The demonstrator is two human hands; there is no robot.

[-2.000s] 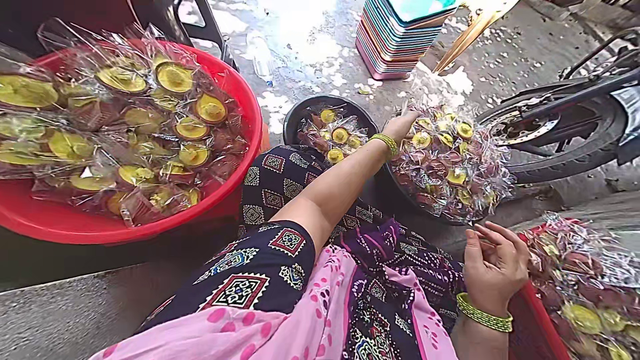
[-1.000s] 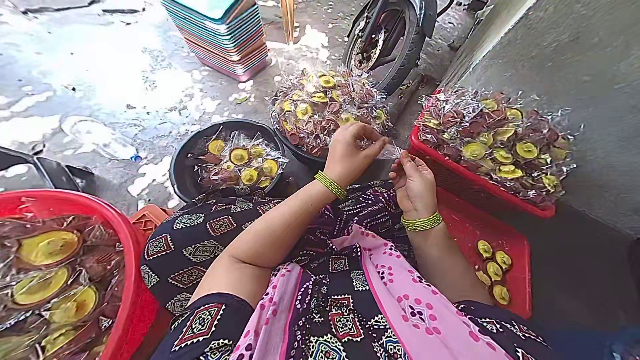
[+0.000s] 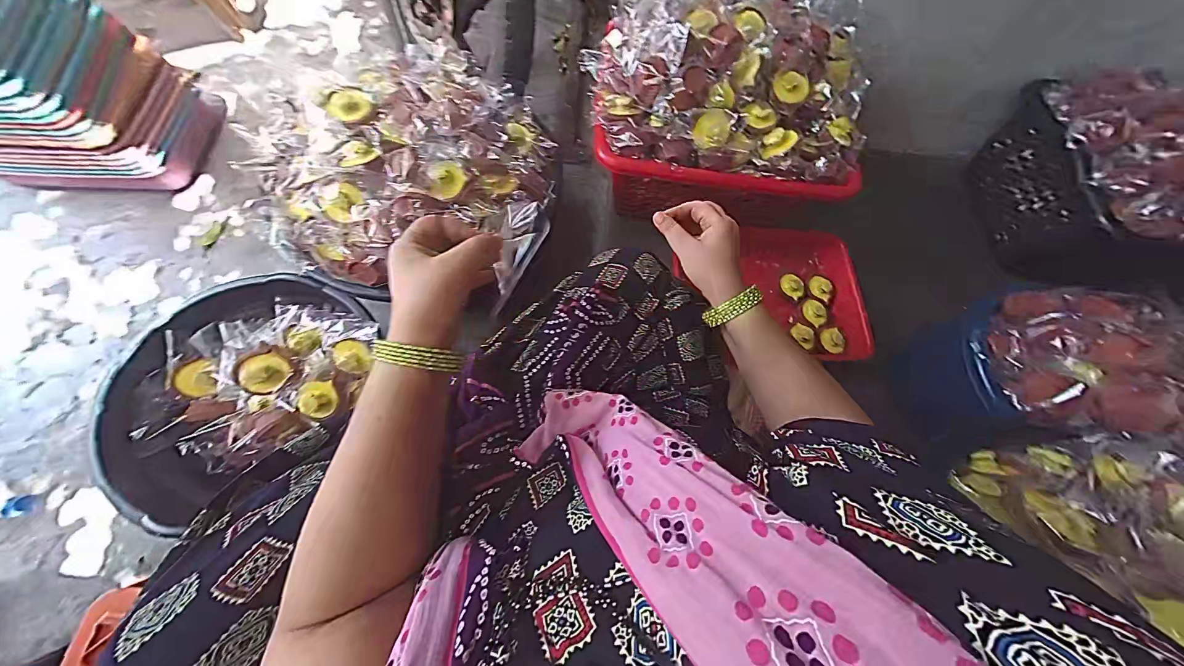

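My left hand (image 3: 437, 268) pinches a clear plastic bag (image 3: 520, 242) at its fingertips, over the near edge of a heaped basin of wrapped yellow-and-brown pieces (image 3: 388, 176). To the right, my right hand (image 3: 701, 242) has thumb and forefinger pinched together; nothing shows between them. Just beyond it stands a red plastic basket (image 3: 731, 176) piled with the same wrapped pieces. Beside my right wrist lies a red tray (image 3: 856, 305) with several small yellow pieces (image 3: 814, 313). A black basin (image 3: 139, 444) with wrapped pieces (image 3: 264, 372) is left of my left forearm.
A stack of colored trays (image 3: 102, 111) stands at the upper left. On the right are a black perforated basket (image 3: 1027, 185), a blue tub (image 3: 953, 361) of wrapped brown pieces, and more wrapped yellow pieces (image 3: 1064, 509). A grey wall rises behind the red basket.
My hands, close together one second ago, are now apart, with the bag at my left one. Two seconds ago my left hand was at the heaped basin. The view has swung right.
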